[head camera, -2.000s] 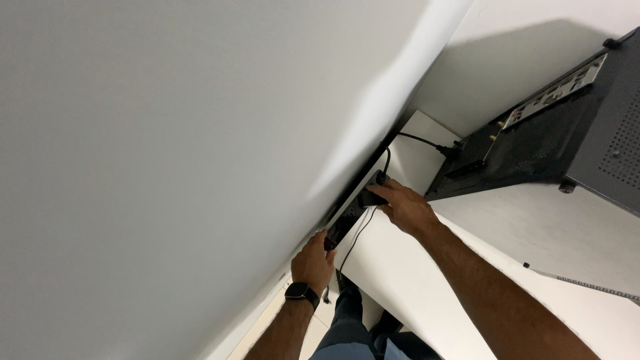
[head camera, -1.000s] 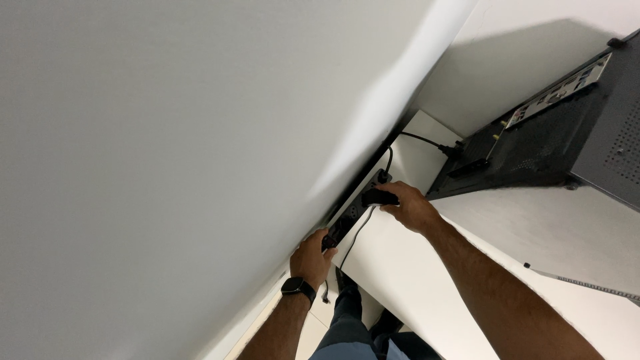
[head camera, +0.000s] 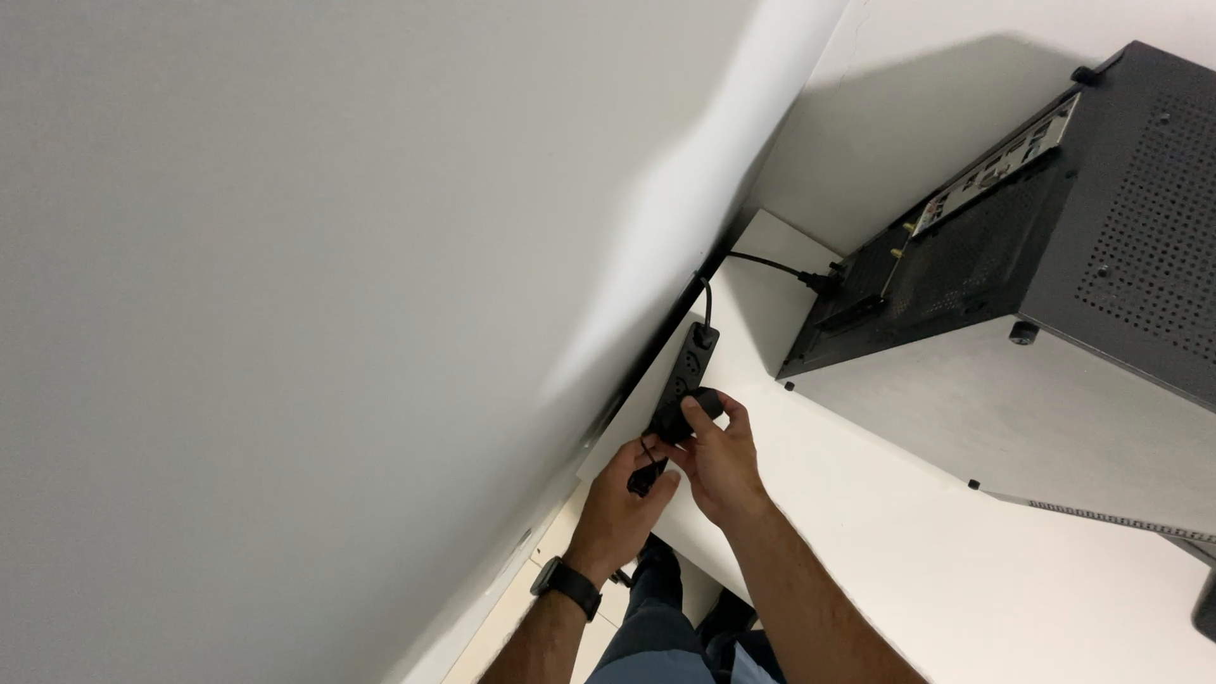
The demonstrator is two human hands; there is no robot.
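Observation:
A black power strip (head camera: 692, 363) with round-pin sockets lies slantwise on the white desktop near the wall; a plug with a black cord (head camera: 708, 302) sits in its far end. My right hand (head camera: 724, 465) grips a black power adapter (head camera: 701, 408) by its sides, over the middle of the strip. Whether the adapter's pins are in a socket is hidden. My left hand (head camera: 613, 513), with a black watch (head camera: 568, 587) on the wrist, has its fingers around the near end of the strip, touching my right fingertips. A thin dark cable crosses there.
A black computer case (head camera: 1130, 218) stands at the right, a power cord (head camera: 774, 264) plugged into its back. The wall (head camera: 380, 285) rises close on the left, with a dark gap along the white desktop (head camera: 902, 570). My legs and the tiled floor show below.
The power strip has come away from the gap by the wall onto the desktop. My hands have moved close together, the right still holding the black adapter.

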